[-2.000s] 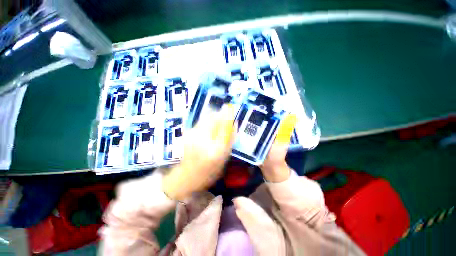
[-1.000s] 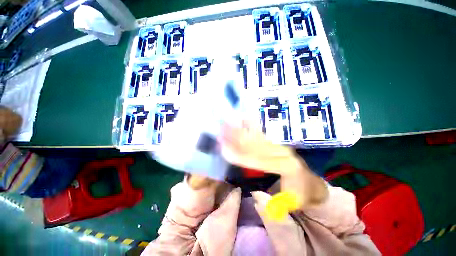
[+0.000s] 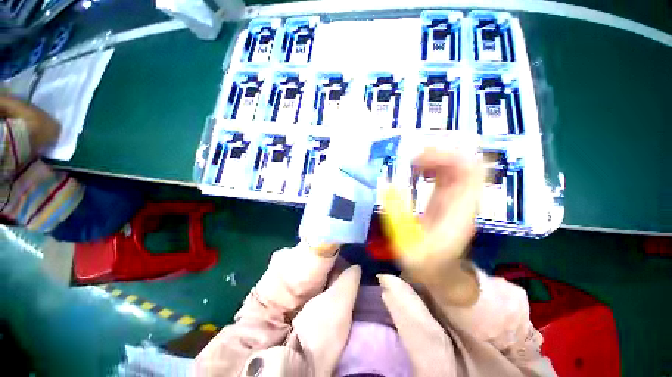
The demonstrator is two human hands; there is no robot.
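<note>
A pale flat display module (image 3: pixel 339 210) with a dark square is held face-on at the near edge of the white blister tray. My left hand (image 3: pixel 321 247) grips it from below, mostly hidden behind it. A blue and dark piece (image 3: pixel 385 152) shows just beyond it, blurred; I cannot tell if it is held. My right hand (image 3: pixel 446 210) is blurred over the tray's near right part, with bent fingers and a yellow finger cot; I cannot tell if it holds anything. The tray (image 3: pixel 368 40) has modules in three rows, with a blank white stretch mid far row.
The tray lies on a green bench mat (image 3: pixel 147 110). A whitish object stands by the post (image 3: pixel 195 15) at the far left. White sheets (image 3: pixel 74 103) and a person's striped sleeve (image 3: pixel 44 199) are at left. Red stools (image 3: pixel 177 239) (image 3: pixel 578 339) stand below the bench.
The two modules held apart earlier are no longer seen so; a pale face shows in my left hand. My right hand has risen from the near edge over the tray. The view has shifted left.
</note>
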